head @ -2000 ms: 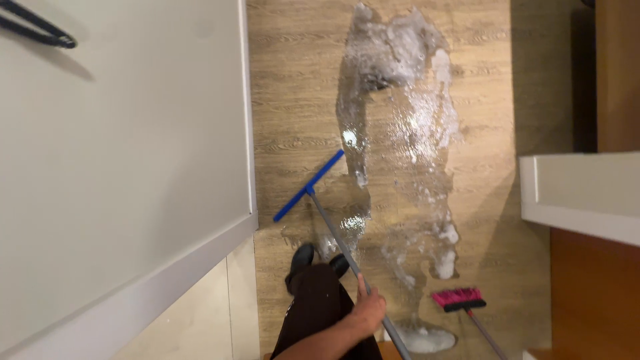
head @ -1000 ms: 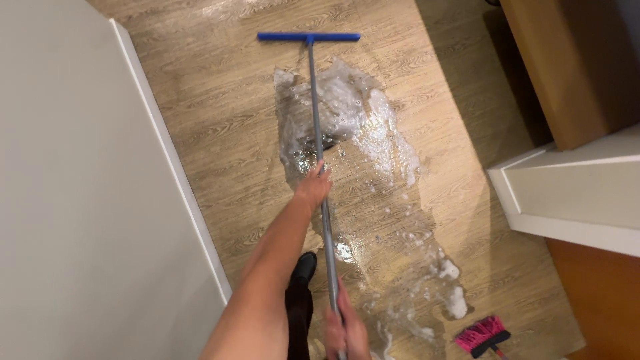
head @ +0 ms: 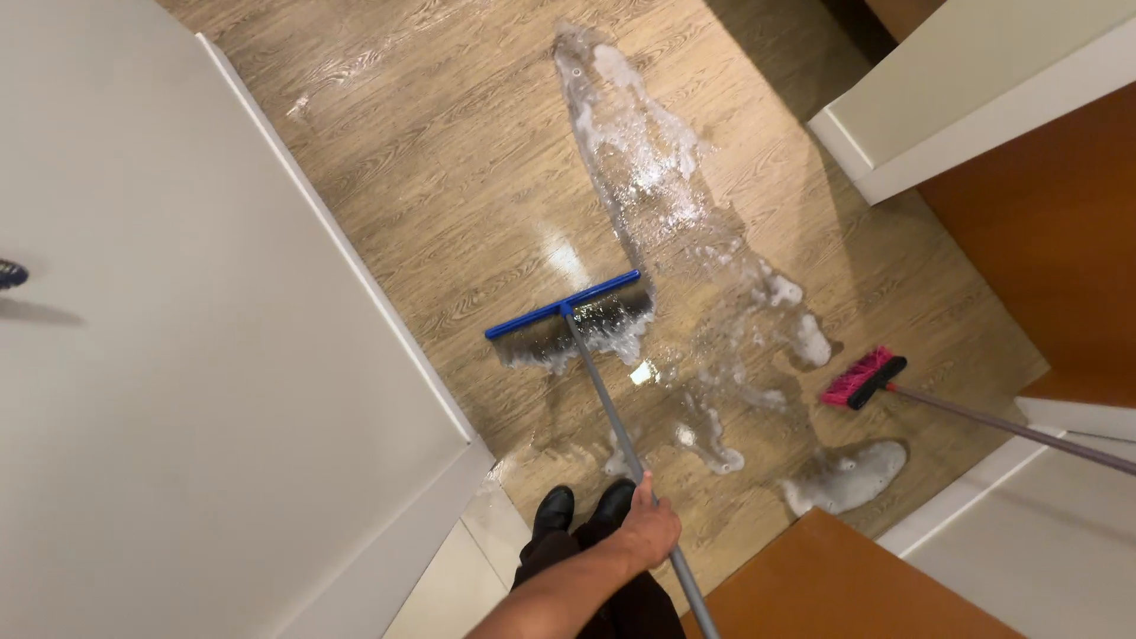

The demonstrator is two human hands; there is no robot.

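My left hand (head: 652, 525) is closed around the grey pole of a floor squeegee (head: 561, 305). The squeegee's long blue head lies on the wood-look floor ahead of my shoes, with a band of grey water and foam (head: 612, 333) along its near side. My right hand is out of view. To the right of the blade, a wet, foamy streak (head: 661, 169) runs up the floor. A foamy puddle (head: 848, 477) lies at the lower right.
A broom with pink bristles (head: 863, 378) rests at the right, its pole running to the edge. A pale wall or panel (head: 222, 311) with a white edge bounds the left. White-trimmed wall corner (head: 848, 151) and brown wooden panels (head: 1047, 222) stand at right. My black shoes (head: 555, 510) are below.
The squeegee head has come back from beyond the foamy patch toward my feet, with dirty water at its near side. The upper floor patch has narrowed. My right hand has left the view.
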